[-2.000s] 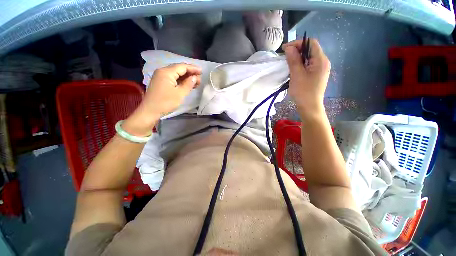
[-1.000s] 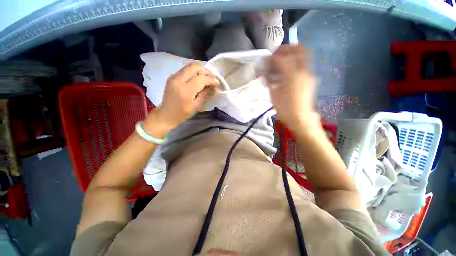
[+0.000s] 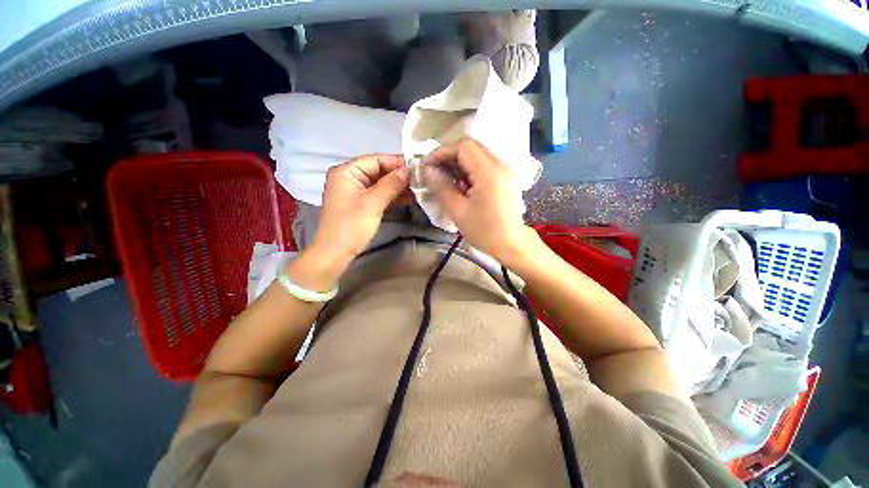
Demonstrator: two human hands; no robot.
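A white to cream garment body [image 3: 333, 133] lies over the lap, with an open tubular end standing up at its right. My left hand [image 3: 367, 195] pinches the near edge of this opening between thumb and fingers. My right hand [image 3: 474, 195] is at the same edge, close to my left fingertips, and its fingers are blurred. A black cord [image 3: 419, 329] hangs from the neck and runs up to my right hand. The snips are hidden or too blurred to make out.
The machine table's ruler-marked edge [image 3: 286, 29] curves across the top. A red basket [image 3: 195, 262] stands at the left. A white basket [image 3: 796, 286] with cut pieces [image 3: 729, 305] stands at the right on something red. A red stool [image 3: 805, 129] stands at the far right.
My right hand has moved left and down to meet my left hand at the cloth edge. The tubular end now stands higher. The black snips seen in my right hand earlier no longer show.
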